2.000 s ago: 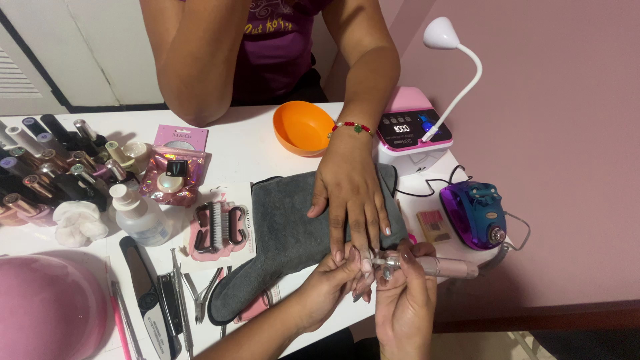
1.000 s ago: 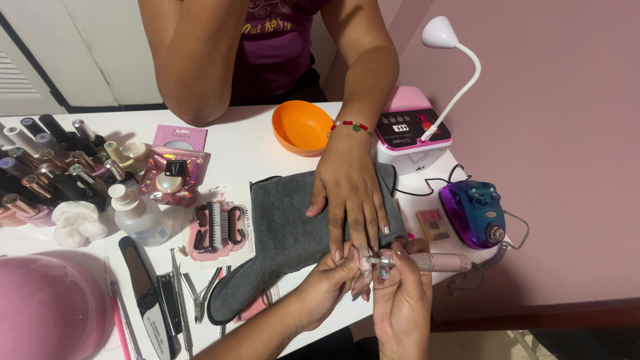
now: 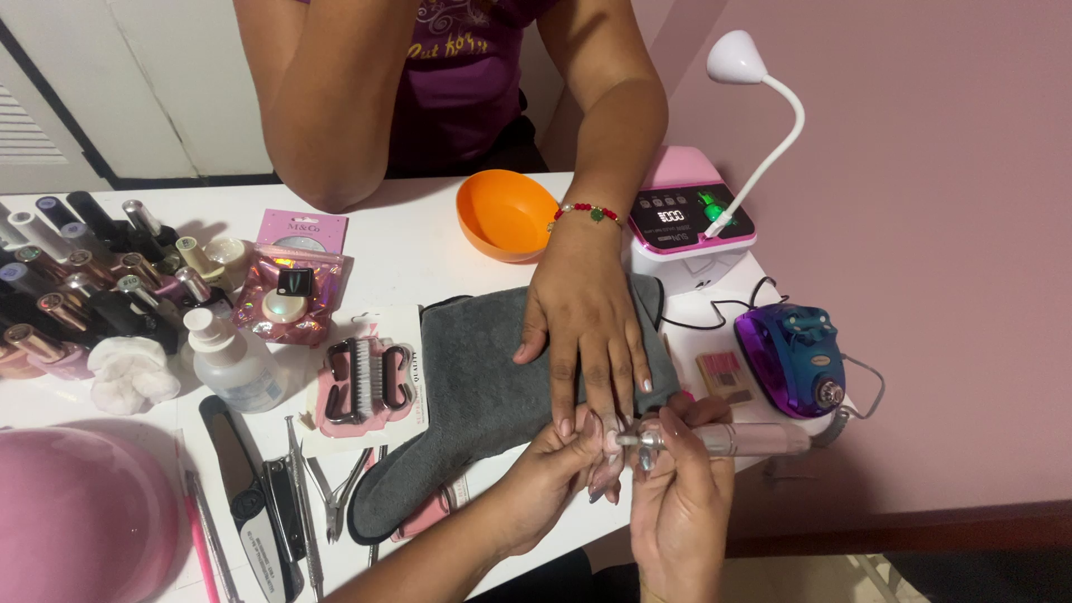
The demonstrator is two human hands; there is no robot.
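Observation:
My left hand (image 3: pixel 557 473) grips a fingertip of the other person's hand (image 3: pixel 586 335), which lies palm down on a grey padded mitt (image 3: pixel 481 360). In my right hand (image 3: pixel 687 477) is a pink electric nail drill handpiece (image 3: pixel 758 439), held like a pen. Its bit is at the nail of the held finger; exact contact cannot be told. Right of the mitt stands the blue and purple drill control unit (image 3: pixel 796 360), with a coiled cord behind the handpiece. The other person wears a red beaded bracelet (image 3: pixel 590 211).
An orange bowl (image 3: pixel 507 216) and a pink-white nail lamp (image 3: pixel 691 218) stand beyond the mitt. To the left are nail polish bottles (image 3: pixel 75 276), a spray bottle (image 3: pixel 234 360), a nail brush (image 3: pixel 366 381), cuticle nippers (image 3: pixel 335 490), a file (image 3: pixel 251 519) and a pink dome (image 3: pixel 79 515).
The light seen on the nail lamp's panel has changed from blue to red to green. Both my hands have stayed nearly in place at the other person's finger.

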